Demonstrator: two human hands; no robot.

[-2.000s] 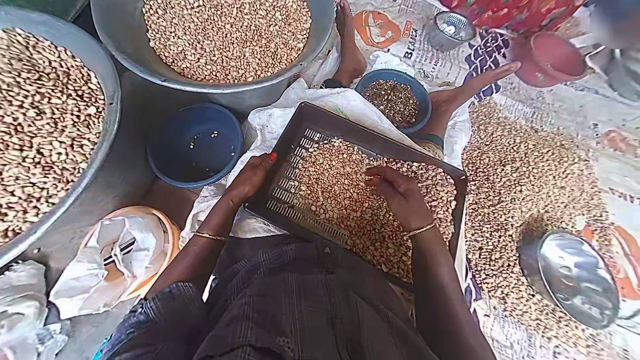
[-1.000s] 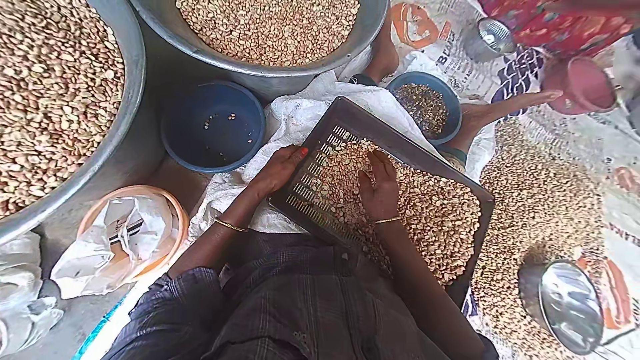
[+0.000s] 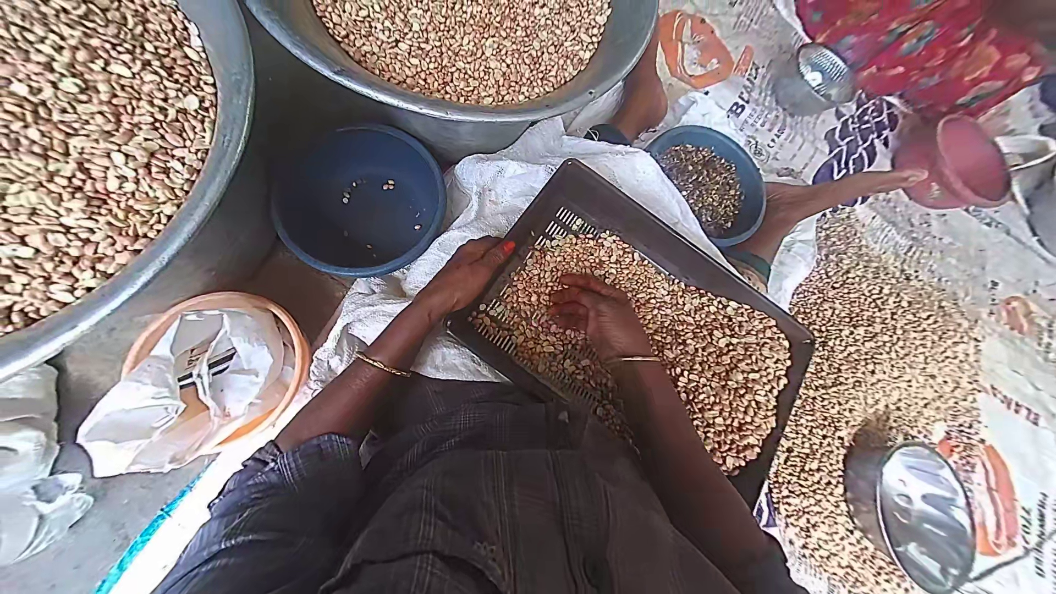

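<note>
A dark slotted plastic tray (image 3: 660,243) rests tilted across my lap and a white woven sack (image 3: 503,177). Light-brown beans or nuts (image 3: 709,338) cover much of it; slots show at its left end. My left hand (image 3: 469,276) grips the tray's left rim, thumb on top. Over the beans near the tray's left middle is my right hand (image 3: 596,312), its fingers bent and touching the beans; whether any are pinched between them I cannot tell. Left of the tray stands a blue plastic basin (image 3: 359,202) with a few pieces inside.
Large metal tubs (image 3: 235,157) of beans stand upper left. A smaller blue bowl (image 3: 755,186) holds dark bits beside another person's foot (image 3: 858,188). Beans lie spread on printed sacking (image 3: 891,330) with a steel bowl (image 3: 926,516). A pink bowl (image 3: 961,161) and an orange-rimmed basket (image 3: 301,355) are near.
My right hand has gone from the middle of the beans to nearer the tray's left part, and its fingers are now more bent than a second ago. My left hand stays on the rim.
</note>
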